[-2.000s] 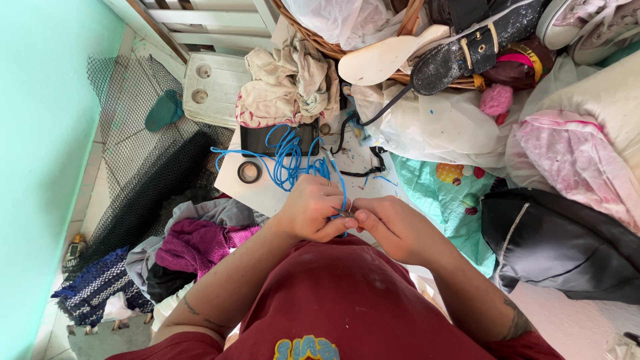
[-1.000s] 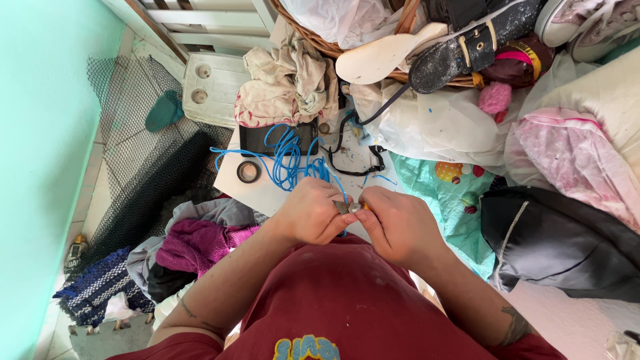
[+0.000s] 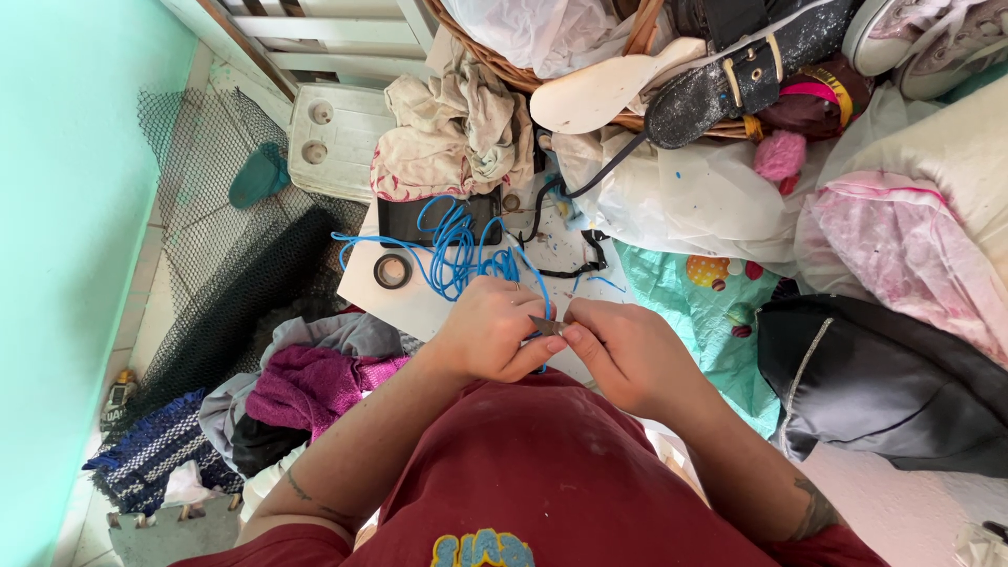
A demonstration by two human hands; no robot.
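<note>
My left hand [image 3: 492, 331] is closed on a blue cable [image 3: 542, 285], which runs up from my fingers to a loose coil [image 3: 455, 248] on a white board. My right hand [image 3: 634, 354] grips a small knife, whose pointed metal blade [image 3: 546, 324] points left across the fingertips of my left hand. Its handle is hidden in my right fingers. Both hands meet in front of my red shirt. Left of the coil lies a roll of black tape [image 3: 392, 271]. Behind the coil is a black tray [image 3: 399, 223].
Crumpled cloth [image 3: 453, 134] lies behind the tray. A wicker basket [image 3: 496, 57] holds shoes and bags at the back. Rolled black mesh [image 3: 260, 283] and a purple towel [image 3: 303, 390] lie left; a black bag [image 3: 890, 386] and teal plastic [image 3: 709, 339] lie right.
The knife blade now shows plainly between my hands; it was not clear before. My right hand has turned slightly and both hands remain close together. The coil stays in place.
</note>
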